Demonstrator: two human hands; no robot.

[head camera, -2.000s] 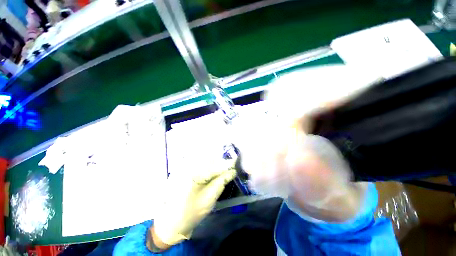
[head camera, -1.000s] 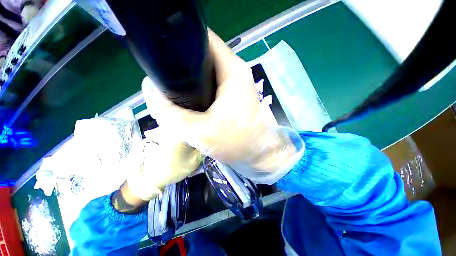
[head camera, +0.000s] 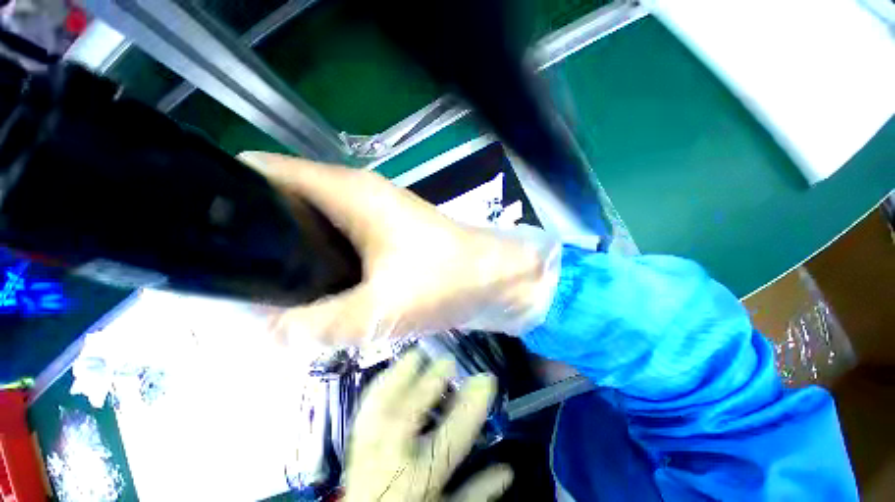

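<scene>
My right hand (head camera: 422,260), in a thin translucent glove, is closed around the thick black electric screwdriver (head camera: 186,206), which lies tilted across the upper left of the view. Its tip is hidden. My left hand (head camera: 422,431), in a cream-yellow glove, is low in the middle with fingers spread, beside and partly over glossy lamp shells. One shell with pale bars (head camera: 329,417) shows left of it, another (head camera: 486,368) shows behind its fingers. Whether the fingers touch the shells is unclear. The white fixture pad (head camera: 481,201) on its black base is partly hidden by my right hand.
A white sheet (head camera: 211,392) lies left, with a crumpled plastic bag (head camera: 142,377) on it. A clear parts pile (head camera: 83,461) and a red tray (head camera: 20,446) are far left. A metal post (head camera: 236,78) stands behind. A cardboard box (head camera: 844,294) is at right. A dark blurred strap-like shape crosses the top.
The screwdriver has swung from upright over the fixture to lying leftward, still in my right hand. My left hand has come out from beneath it, moved down and right, and spread its fingers.
</scene>
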